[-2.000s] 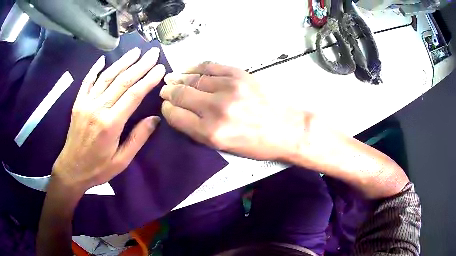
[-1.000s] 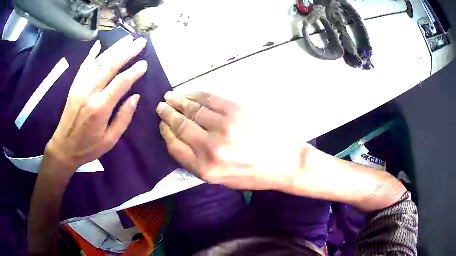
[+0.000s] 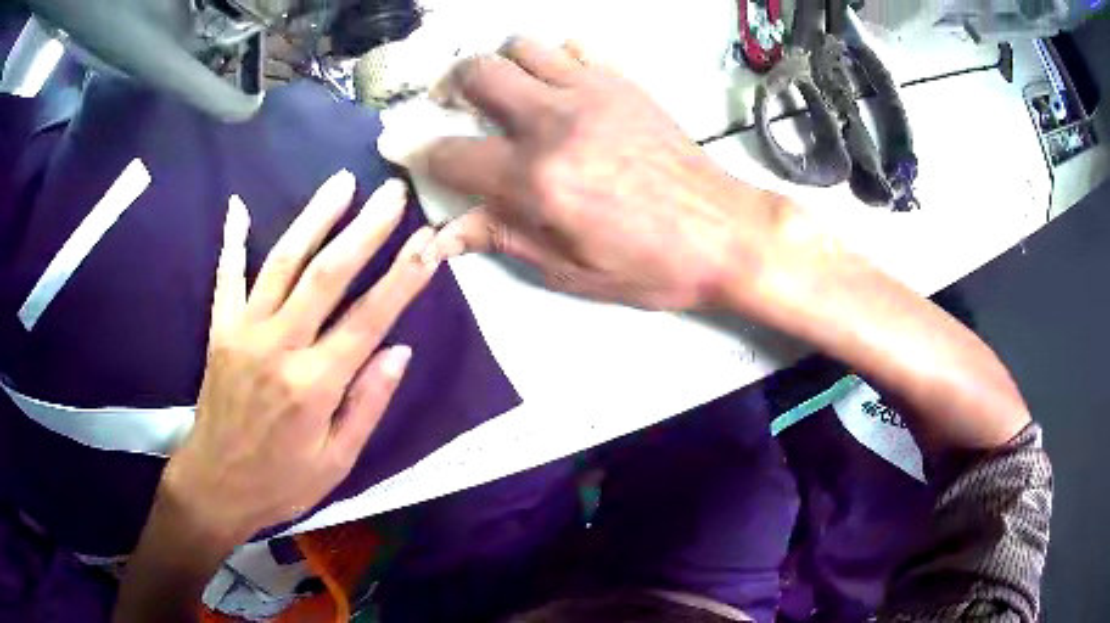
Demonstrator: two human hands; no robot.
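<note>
A dark purple fabric panel (image 3: 450, 353) lies on the white machine table, with a short slanted white strip (image 3: 85, 243) and a curved white band (image 3: 104, 424). My left hand (image 3: 286, 377) lies flat on the panel, fingers spread, holding nothing. My right hand (image 3: 572, 183) is at the panel's right edge near the needle area. Its index finger and thumb reach toward the upper edge, and a fingertip touches the edge beside my left fingers. Whether it pinches cloth cannot be seen. The sewing machine head (image 3: 158, 55) is at top left; the needle is not clear.
A cream knurled knob (image 3: 387, 73) sits beside the needle area. Dark shears (image 3: 840, 116) and a red tool (image 3: 761, 34) lie at top right. An orange basket (image 3: 335, 566) with scraps is below the table. Purple cloth with white lettered pieces (image 3: 883, 426) hangs below right.
My right hand has moved up along the panel's edge toward the knob. My left hand has moved right and down, its fingers more spread. The panel's lower right corner shows again.
</note>
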